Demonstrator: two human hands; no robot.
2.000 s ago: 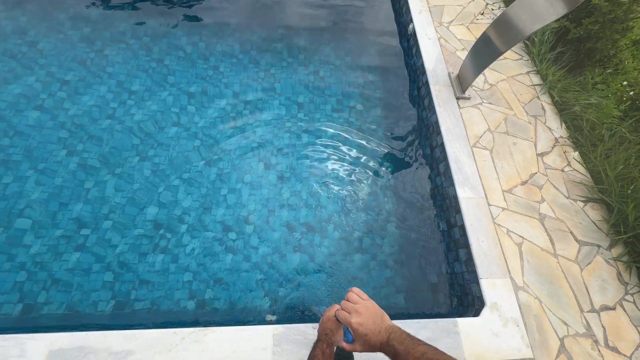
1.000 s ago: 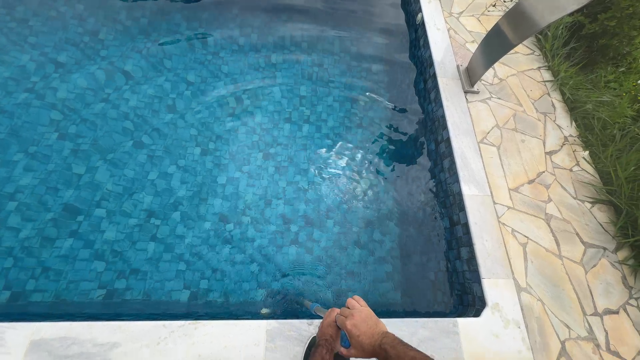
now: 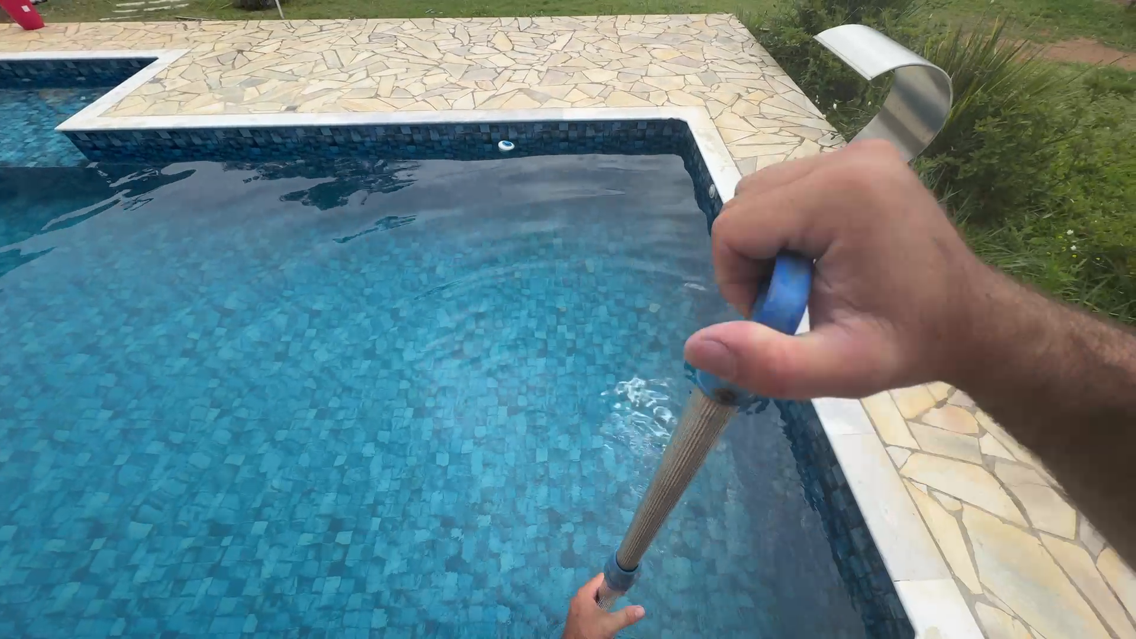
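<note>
A ribbed telescopic pole [image 3: 676, 475] slants from the lower middle of the view up to the right, over the pool water [image 3: 355, 399]. My right hand [image 3: 843, 275] is closed around the blue plastic handle [image 3: 784, 293] at its top end, with the thumb lying along the near side. Lower down, at the bottom edge, my left hand [image 3: 599, 612] is wrapped around the pole just below a blue collar [image 3: 621, 572]. The pole's far end is out of view.
White stone coping [image 3: 879, 506] edges the pool, with irregular stone paving [image 3: 1012, 524] beyond it. A curved metal pool spout [image 3: 923, 98] rises behind my right hand, beside green bushes [image 3: 1021, 160]. A small white fitting [image 3: 506, 145] sits on the far tiled wall.
My hands were close together at the near coping; now my right hand is raised at the pole's top, well apart from my left. The view has tilted up to the pool's far side.
</note>
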